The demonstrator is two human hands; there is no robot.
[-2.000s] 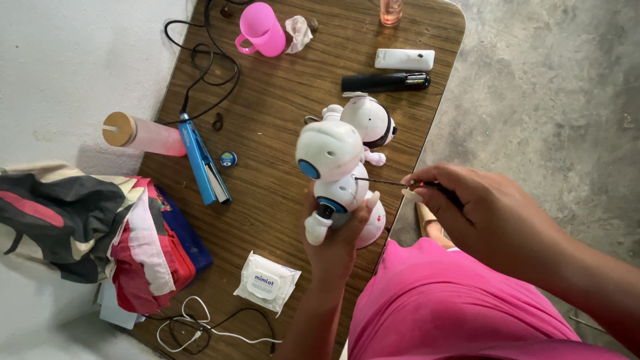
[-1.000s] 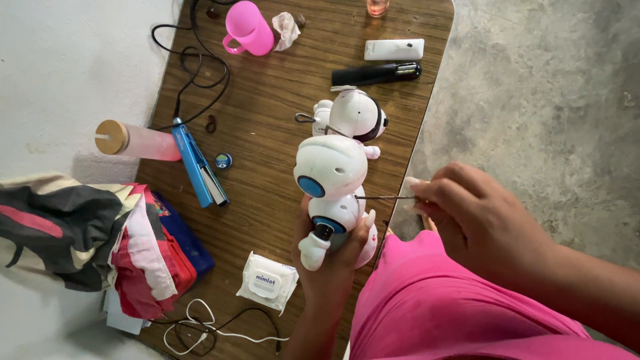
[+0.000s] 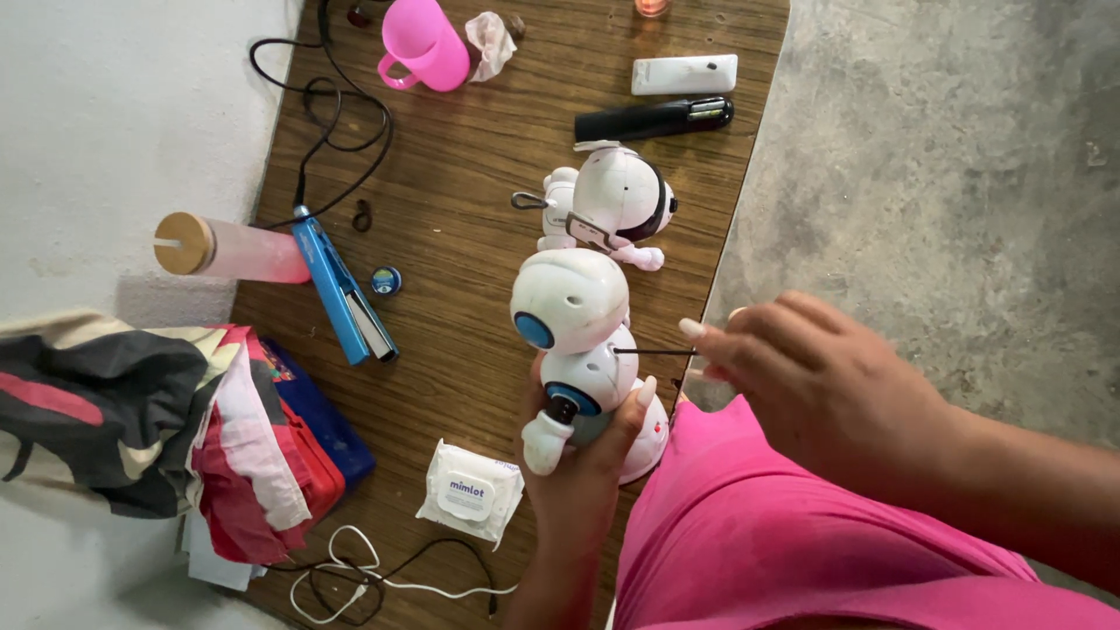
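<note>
My left hand is closed around the body of a white toy robot with blue ear and shoulder discs, held over the table near its front edge. In my right hand is a thin dark screwdriver shaft; my fingers hide its handle. The tip of the shaft meets a hole in the back of the robot's torso, just below the head. Just beyond the robot's head lies a white toy robot dog with a black visor.
Around them on the wooden table are a black remote, a white remote, a pink mug, a blue hair straightener, a tumbler, a wipes pack, cables and a cloth bag.
My right hand has shifted its hold on the screwdriver; its dark handle showed earlier and is now hidden by my fingers. The shaft stays at the toy robot's torso, still in my left hand.
</note>
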